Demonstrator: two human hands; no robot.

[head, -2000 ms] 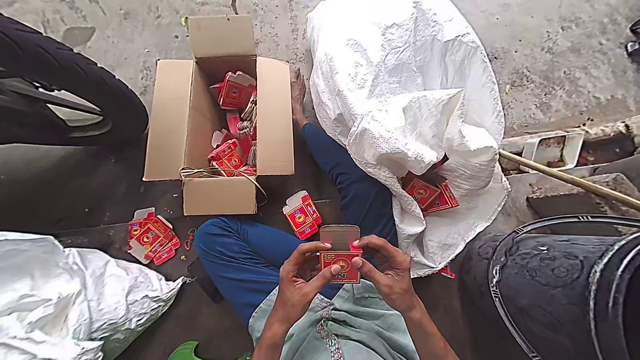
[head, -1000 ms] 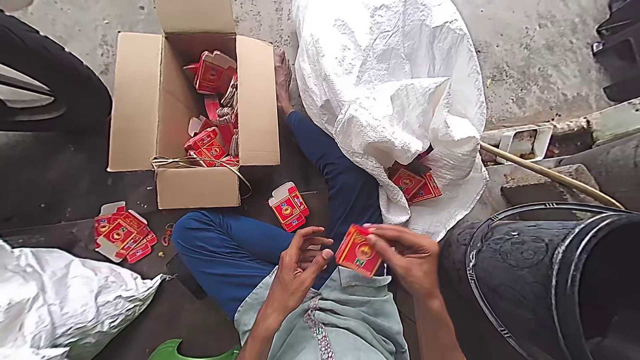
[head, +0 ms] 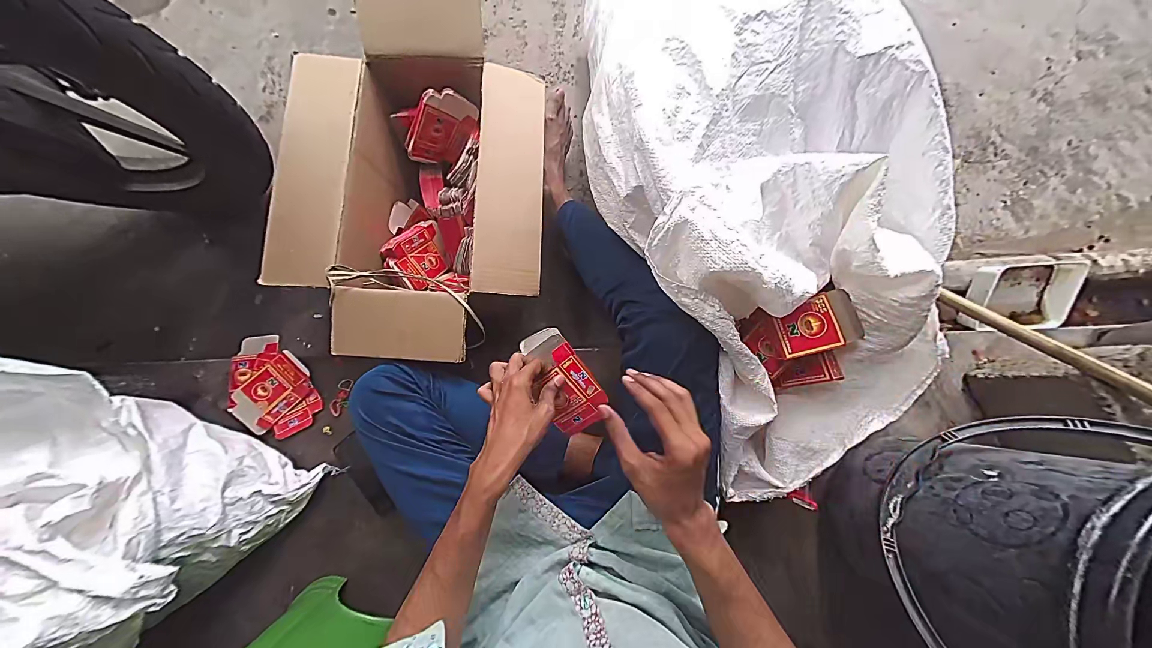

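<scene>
My left hand (head: 520,405) grips a small red printed carton (head: 574,382) by its left side, above my lap; the carton's pale end flap stands out at the top. To its right, my right hand (head: 661,432) is spread, its thumb close to the carton's lower right corner; whether it touches is not plain. Flat red cartons (head: 270,387) lie in a loose pile on the dark floor at the left. Other red cartons (head: 810,326) rest in the mouth of a white woven sack (head: 720,207) at the right. An open cardboard box (head: 400,324) holds more red cartons (head: 418,252) and bundled pieces.
A black tire (head: 207,117) is at the upper left. Another white sack (head: 81,486) and a green plastic object (head: 324,616) lie lower left. A black bucket (head: 1008,531) stands at the lower right, below a wooden stick (head: 1053,346). Rubber bands (head: 340,398) lie near my knee.
A second ago the right hand held a red carton; now the left hand holds one and the right is spread beside it. The carton that lay on the floor before my legs no longer shows there.
</scene>
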